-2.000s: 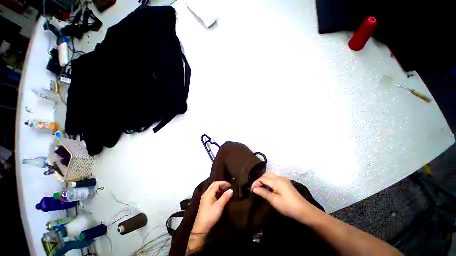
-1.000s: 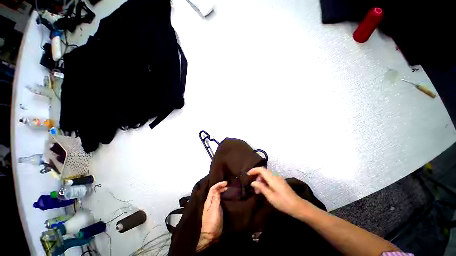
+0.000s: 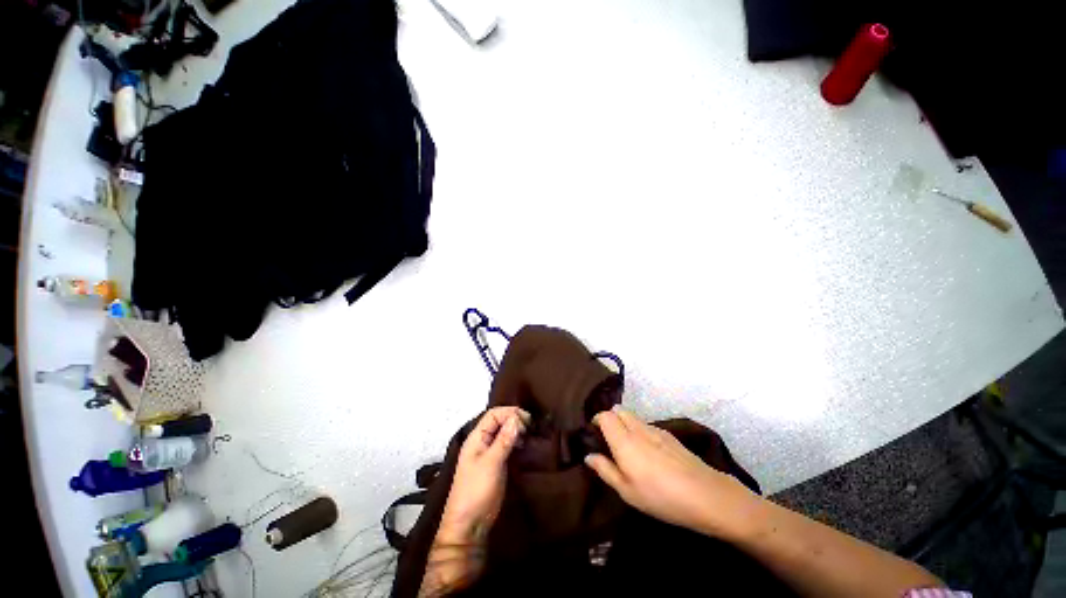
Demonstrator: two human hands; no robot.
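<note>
A brown garment (image 3: 547, 368) lies in front of me at the near edge of the table, its neck part bunched up. A dark hanger hook (image 3: 477, 327) sticks out above it. My left hand (image 3: 493, 450) pinches the fabric at the left of the neck opening with thumb and fingers. My right hand (image 3: 637, 456) grips the fabric at the right of the opening. Whether a needle or button is between the fingertips is too small to tell. A dark strap loop (image 3: 403, 514) shows at the garment's left side.
A black garment pile (image 3: 281, 175) lies at the upper left. A brown thread cone (image 3: 302, 523), a purple bottle (image 3: 111, 477) and a perforated basket (image 3: 170, 371) stand left. A red cone (image 3: 856, 64), more black fabric (image 3: 970, 70) and a wooden-handled tool (image 3: 988, 216) are right.
My left hand has moved slightly up and in, its fingertips now pinched together at the neck. My right hand has shifted a little lower than a second ago. The view has shifted slightly.
</note>
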